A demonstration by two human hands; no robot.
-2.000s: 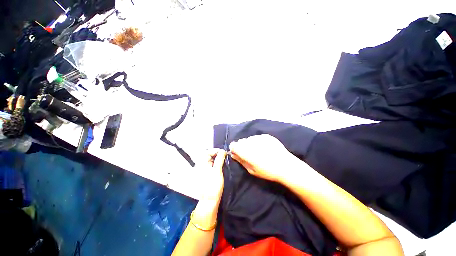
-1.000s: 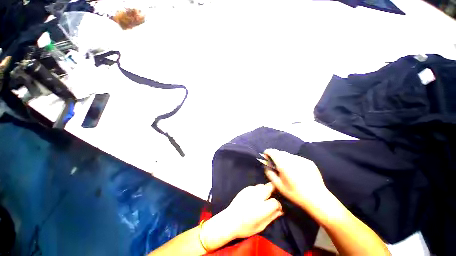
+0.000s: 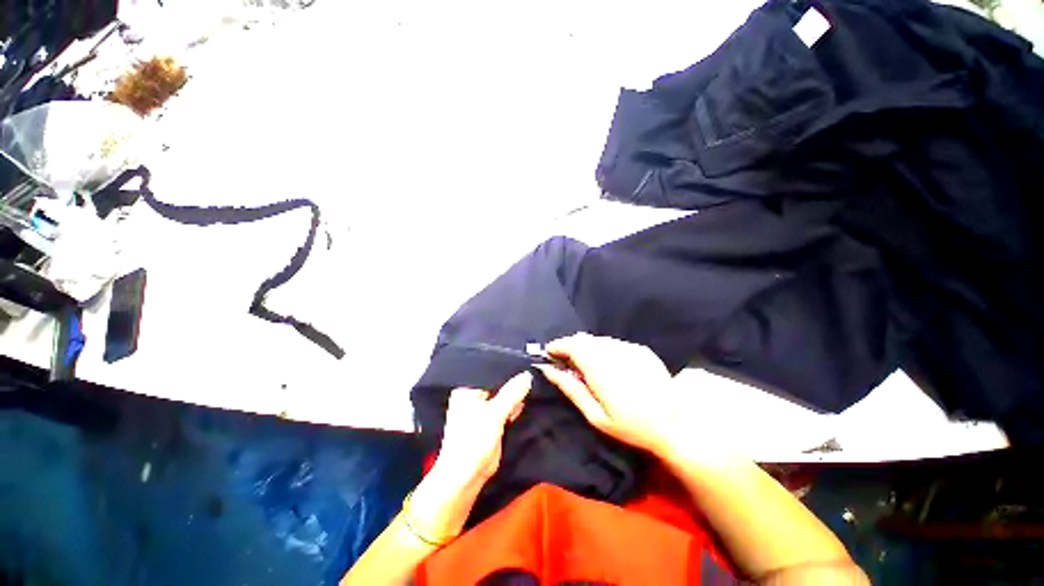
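A dark navy garment (image 3: 504, 303) lies over the table edge in front of me and runs down to my lap. A pale stitch line crosses it near my fingertips. My left hand (image 3: 475, 429) grips its gathered cloth, thumb pointing up towards the seam. My right hand (image 3: 613, 383) is closed at the stitch line, just right of my left thumb. A small pale tip (image 3: 535, 348) shows at its fingertips, seemingly the thread snips; the rest is hidden in the hand.
A navy garment pile (image 3: 916, 195) with a white label (image 3: 812, 26) is at the right. A black strip (image 3: 229, 214), a phone (image 3: 124, 315) and plastic clutter (image 3: 57, 143) lie left on the white table (image 3: 435, 115). The floor (image 3: 229, 492) is blue.
The view has shifted right. The cloth at the seam has been rearranged. My left hand has moved up beside my right fingertips, and the snips' points, clearer a second ago, are now mostly hidden.
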